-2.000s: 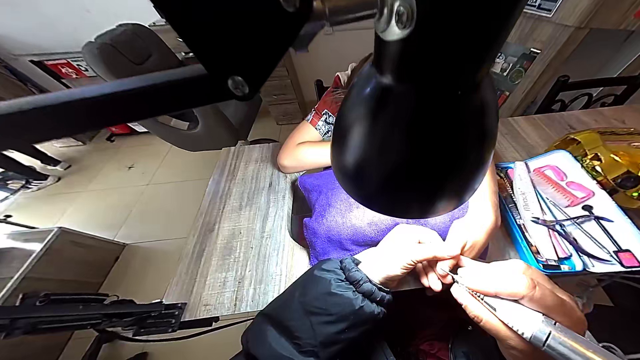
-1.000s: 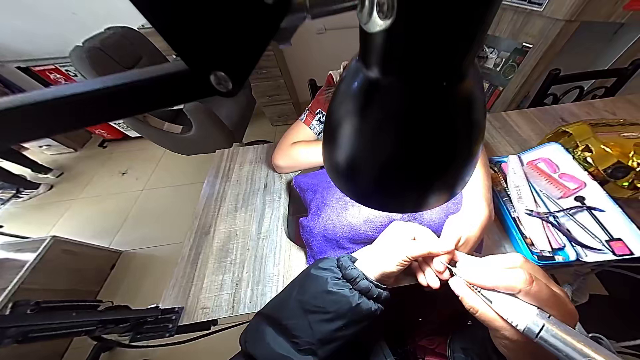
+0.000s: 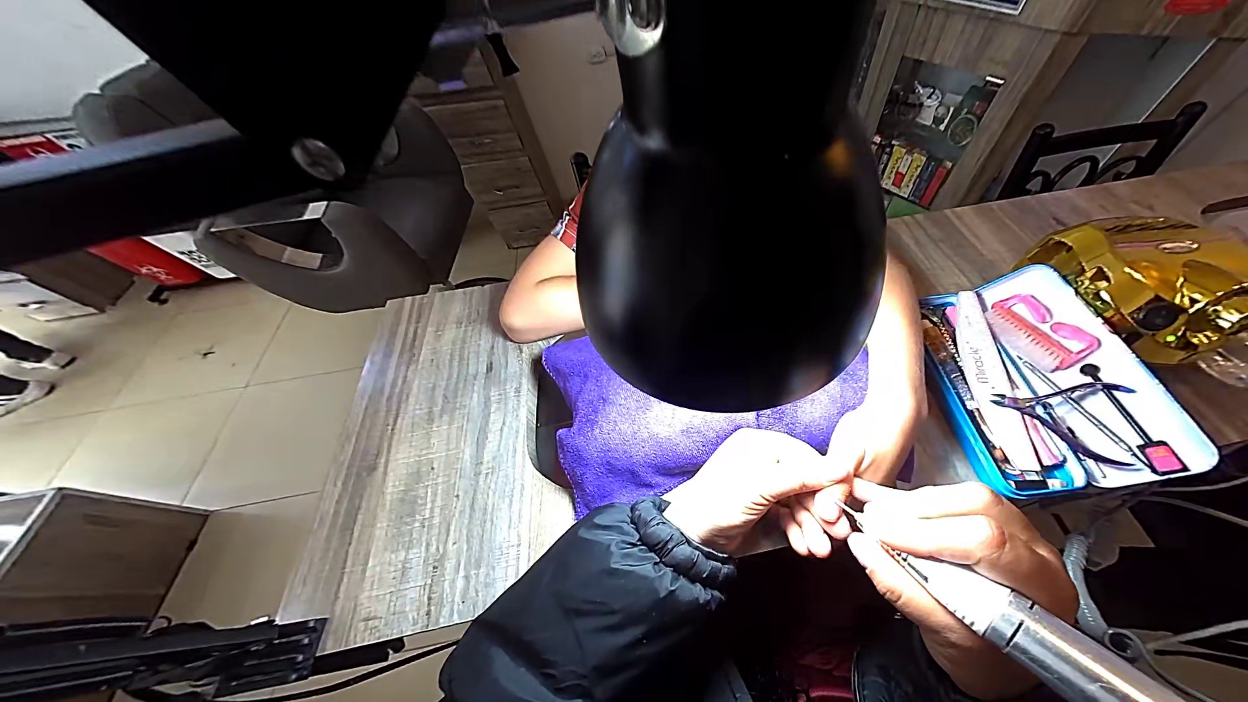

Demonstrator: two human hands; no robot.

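My left hand [image 3: 756,487], in a black puffy sleeve, holds the fingers of another person's hand [image 3: 863,439]. That person's forearms rest by a purple towel [image 3: 643,439]. My right hand [image 3: 960,546] grips a silver electric nail drill handpiece [image 3: 1043,634] like a pen, its thin bit [image 3: 848,509] at one of the held fingertips. Whether the bit touches the nail cannot be told. Right of my hands, an opened blue-and-white case [image 3: 1194,439] holds a white nail file [image 3: 980,341], a pink brush [image 3: 1033,336], cuticle nippers [image 3: 1058,400] and other slim tools.
A black lamp head [image 3: 731,253] on a thick arm [image 3: 107,185] hangs over the hands and blocks the middle of the view. A shiny gold bag or wrap [image 3: 1150,283] lies behind the case. The grey wooden table [image 3: 439,419] extends left; cables [image 3: 1082,575] run at right.
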